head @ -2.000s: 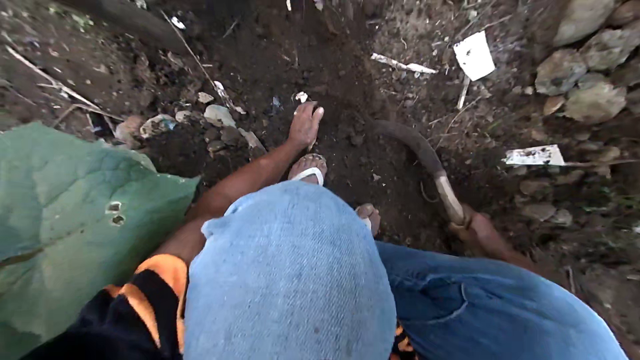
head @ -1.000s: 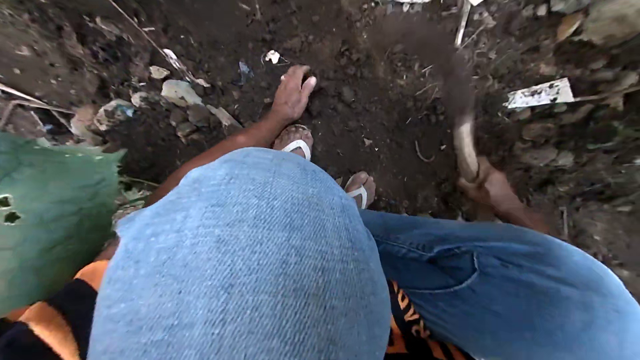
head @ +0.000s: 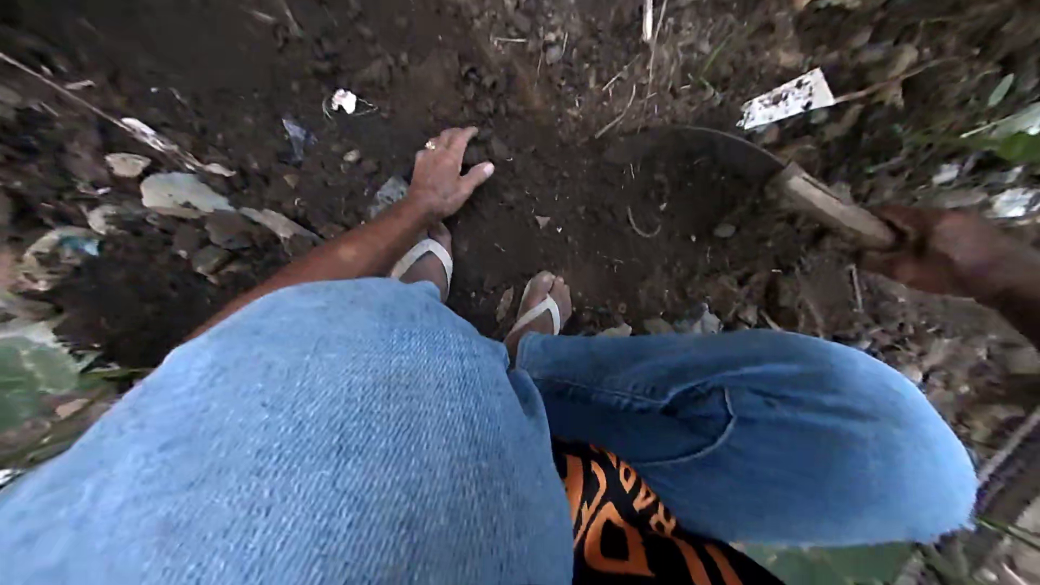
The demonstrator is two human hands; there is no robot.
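Observation:
My left hand (head: pixel 445 172), with a ring on one finger, is low over the dark soil (head: pixel 561 187), fingers apart and holding nothing; whether it touches the soil I cannot tell. At the right, my right hand (head: pixel 934 248) is closed around the wooden handle of a curved-bladed tool, likely a sickle (head: pixel 837 207). Its thin dark blade curves left from the handle, low over the soil, and is partly blurred. Between the hands, a short curved root or stem (head: pixel 642 226) lies on the ground.
My feet in white-strapped flip-flops (head: pixel 543 313) stand just below my left hand. Stones (head: pixel 180 193) and dry stalks lie at the left. A soiled white scrap (head: pixel 788 99) lies beyond the tool, and a small white piece (head: pixel 344 101) lies upper left. Green leaves show at the edges.
My right hand has moved outward to the right with the tool, whose blade now points left instead of away from me. My left hand stays near my foot, open. The view has shifted.

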